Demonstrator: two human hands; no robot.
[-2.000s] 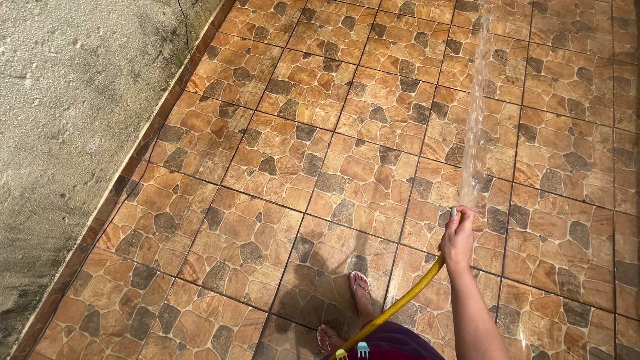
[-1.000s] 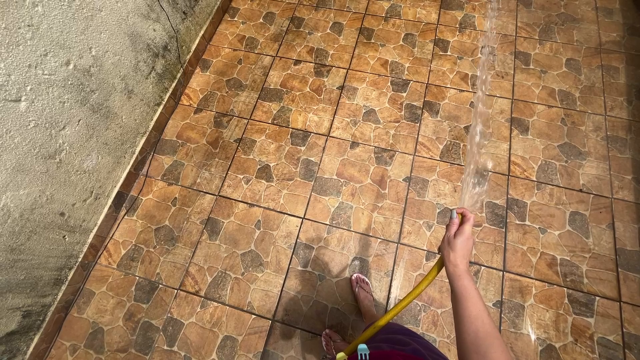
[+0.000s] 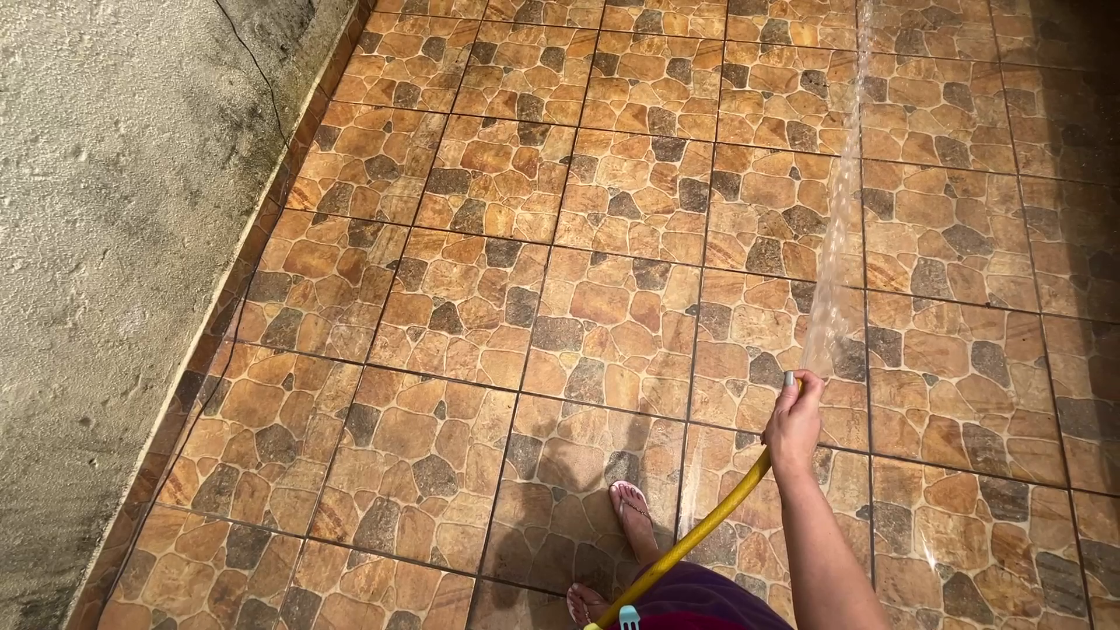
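My right hand [image 3: 794, 424] grips the end of a yellow garden hose [image 3: 710, 518], thumb at its mouth. From there a jet of water [image 3: 838, 236] shoots away from me toward the top of the view, over the patterned tile floor [image 3: 612, 302]. The hose runs down from my hand to the lower edge, in front of dark purple clothing [image 3: 700, 597]. My left hand is out of the frame.
A rough, stained plaster wall [image 3: 114, 210] rises on the left, with a tile skirting [image 3: 214, 337] and a thin dark cable or crack [image 3: 258, 66]. My feet in flip-flops [image 3: 633, 512] stand at the bottom centre. Shadow covers the right edge.
The view has shifted slightly. My right hand still holds the hose, and the water jet keeps running toward the top.
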